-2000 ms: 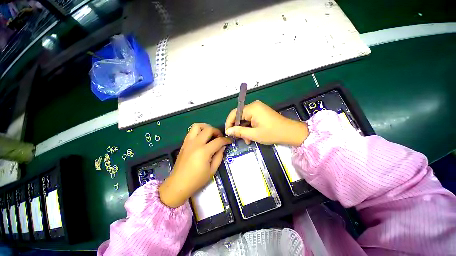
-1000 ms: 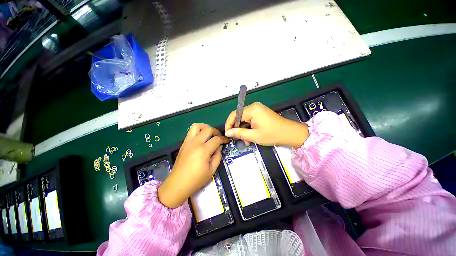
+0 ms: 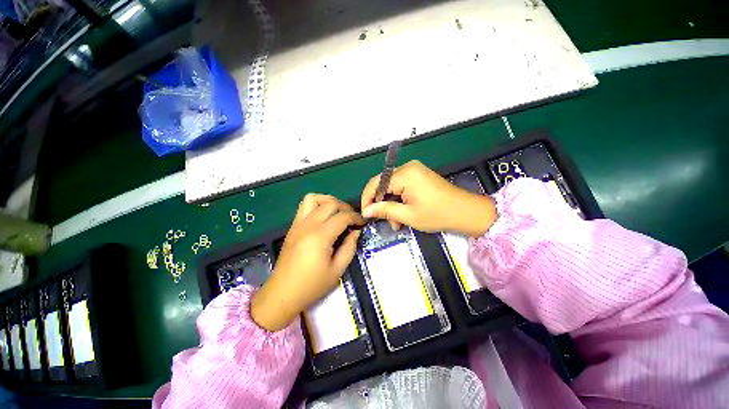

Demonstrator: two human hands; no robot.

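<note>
A black foam tray (image 3: 472,319) holds a row of several phone housings. My right hand (image 3: 420,197) is shut on slim grey-brown tweezers (image 3: 389,164), held like a pen with the handle up; their tips are hidden by my fingers. My left hand (image 3: 313,254) lies over the neighbouring housing, its fingertips at the top end of the middle phone housing (image 3: 395,294), close to my right fingertips. Whether the left fingers hold a part cannot be told. The middle housing has a white sheet (image 3: 393,281) with a yellow edge strip. Small gold rings (image 3: 171,254) lie loose left of the tray.
A white board (image 3: 384,88) lies beyond the tray, with a perforated strip (image 3: 256,88) on it. A blue bin (image 3: 224,100) holding a crumpled clear bag (image 3: 180,108) is at far left. Another black tray (image 3: 114,319) of housings stands at left. White ruffled material (image 3: 408,389) is at the bottom edge.
The view has shifted slightly. The tweezers' handle leans a little further right. Both hands stay at the top end of the middle housing.
</note>
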